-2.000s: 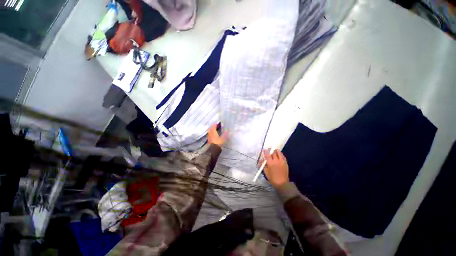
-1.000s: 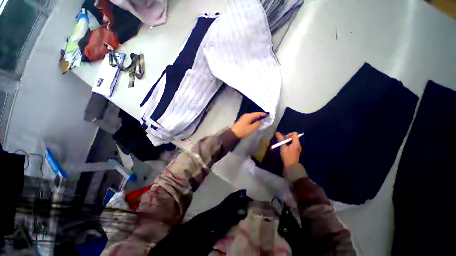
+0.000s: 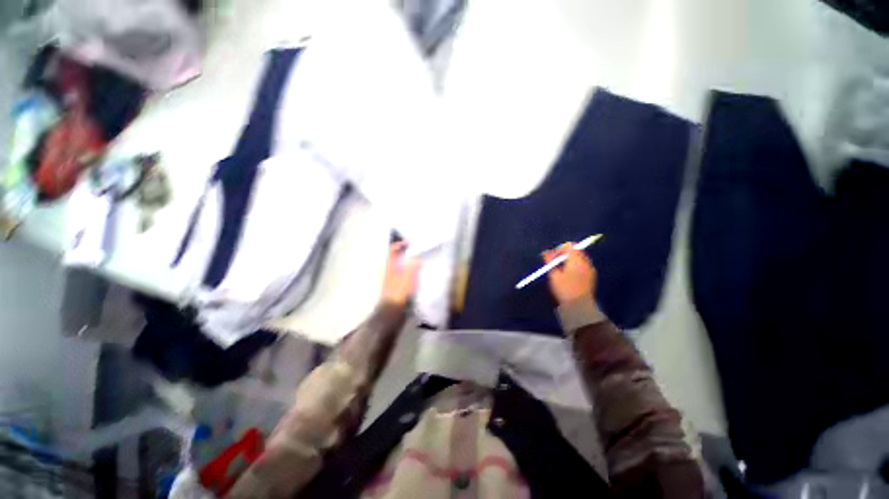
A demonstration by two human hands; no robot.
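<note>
My right hand [image 3: 573,277] holds a thin white pen [image 3: 558,261] above the near-black trouser panel [image 3: 604,185], which lies flat in front of me. My left hand [image 3: 398,275] is at the lower edge of the white striped piece [image 3: 390,146], left of the panel; its fingers are blurred, and whether they pinch the cloth is hard to tell. An orange-yellow template [image 3: 460,283] shows as a narrow strip at the panel's left edge, between my hands.
More white pieces with navy shapes [image 3: 244,175] lie at left. Another dark panel [image 3: 751,244] lies at right. A red-orange item [image 3: 68,151], looped objects [image 3: 151,190] and pink cloth [image 3: 146,39] are at far left. A grey striped bundle [image 3: 434,19] is at the top.
The view has swung right. My left hand has moved away from my right and is lower on the white piece. My right hand with the pen is now over the dark panel.
</note>
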